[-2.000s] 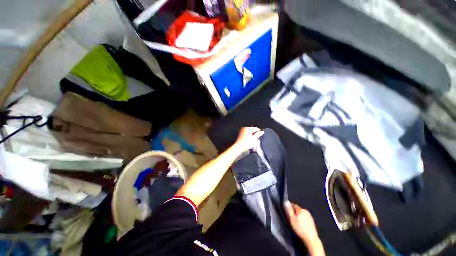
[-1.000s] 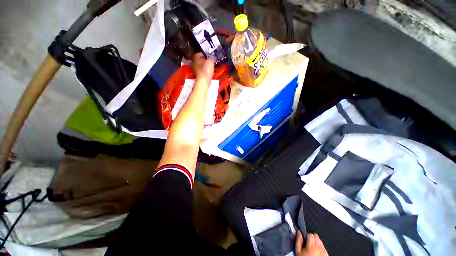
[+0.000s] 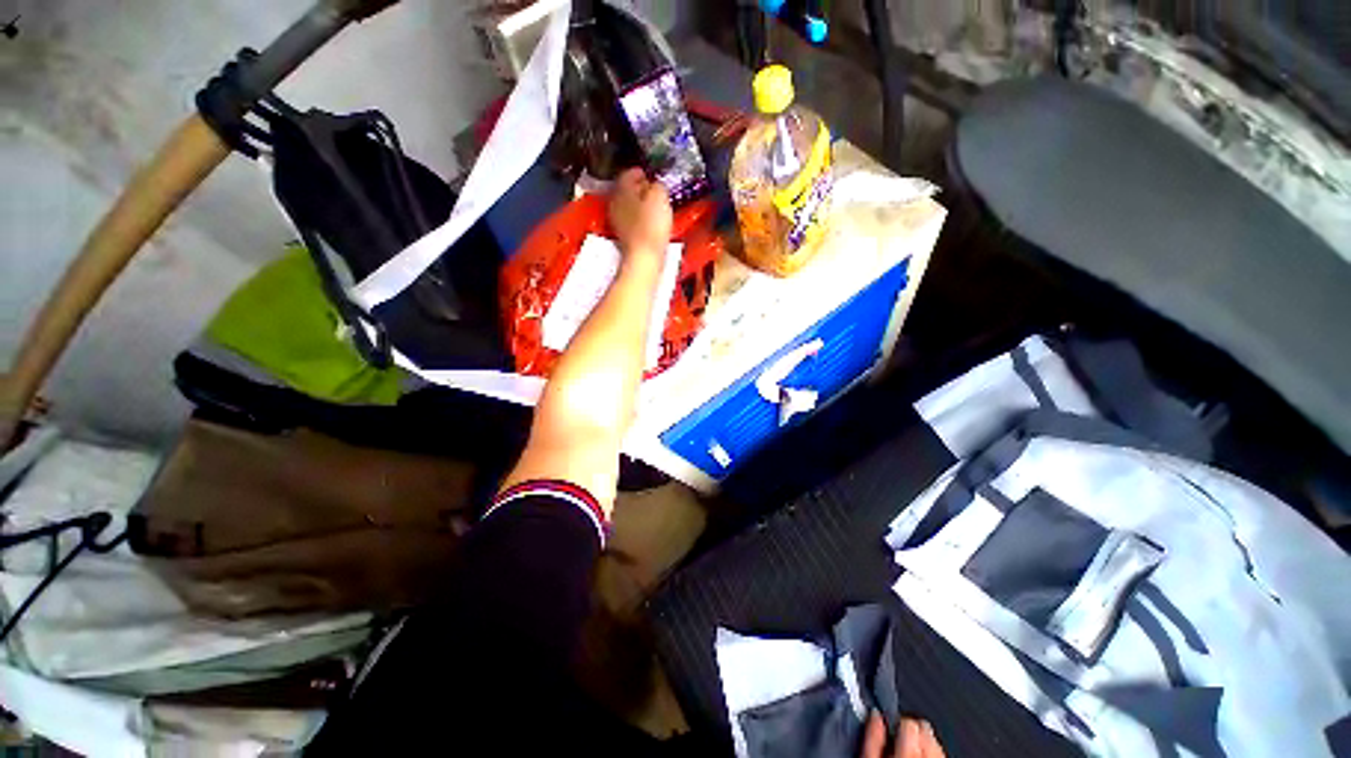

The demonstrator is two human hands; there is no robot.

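Note:
My left hand (image 3: 640, 216) reaches out to the lit phone (image 3: 662, 136), its fingers at the phone's lower edge; whether it grips or only touches the phone cannot be told. The phone leans upright beside a red bag (image 3: 557, 282) on the cabinet. My right hand (image 3: 902, 738) is at the bottom edge, partly cut off, its fingers closed on a grey-and-white garment piece (image 3: 800, 693) lying on the black ribbed table (image 3: 785, 555). More grey-and-white pieces (image 3: 1185, 518) lie overlapped on the table at the right, with a dark patch on top.
A yellow-capped bottle (image 3: 781, 185) stands on the blue-fronted cabinet (image 3: 800, 370). A grey sleeve board (image 3: 1141, 193) extends over the table's far side. A black bag (image 3: 363, 222), a green cloth (image 3: 297, 329) and brown and pale clothes (image 3: 297, 518) are at the left.
My left hand has left the garment piece and moved forward to the phone. The view has turned toward the cabinet; the iron and scrap bin are out of view. My right hand stays on the piece.

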